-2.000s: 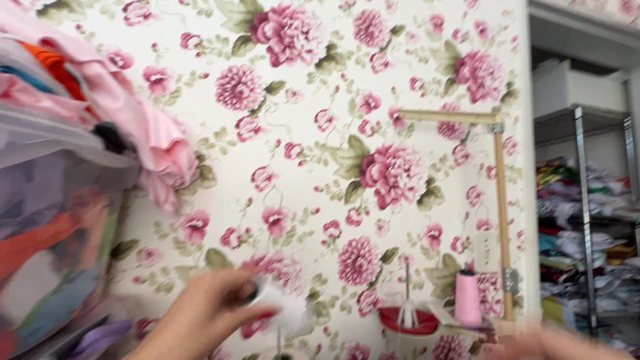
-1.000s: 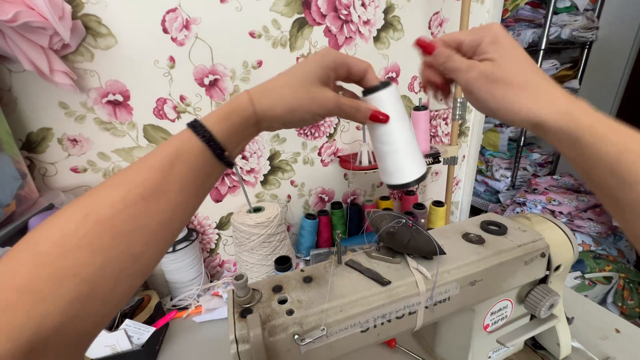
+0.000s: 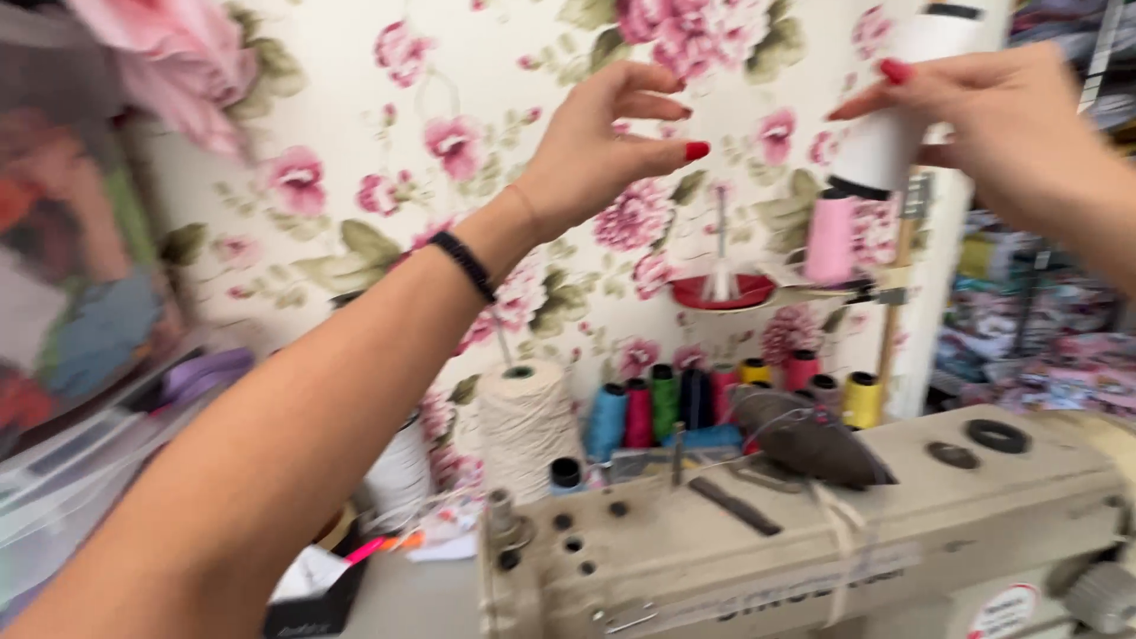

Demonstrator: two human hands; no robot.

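Note:
My right hand [image 3: 985, 115] holds a cone of white thread [image 3: 883, 146] at the upper right, tilted, just above a pink thread cone [image 3: 831, 238] on the thread stand. My left hand [image 3: 612, 146] is raised at the centre before the wallpaper, fingers apart and holding nothing. Left of the pink cone, the stand's red dish [image 3: 723, 291] has a bare upright spindle. Below both hands stands a Singer sewing machine [image 3: 710, 550] with a dark pincushion [image 3: 808, 435] on its top.
Several coloured thread cones [image 3: 662, 404] line up behind the machine. A large cream yarn cone [image 3: 530, 430] stands left of them. At the far left is a clear plastic bin [image 3: 80, 444] with fabrics. Shelves of folded fabric [image 3: 1021, 302] are at the right. A black box [image 3: 311, 595] sits lower left.
The white thread cone has passed from my left hand to my right hand and is now farther right. My left hand has let go of it.

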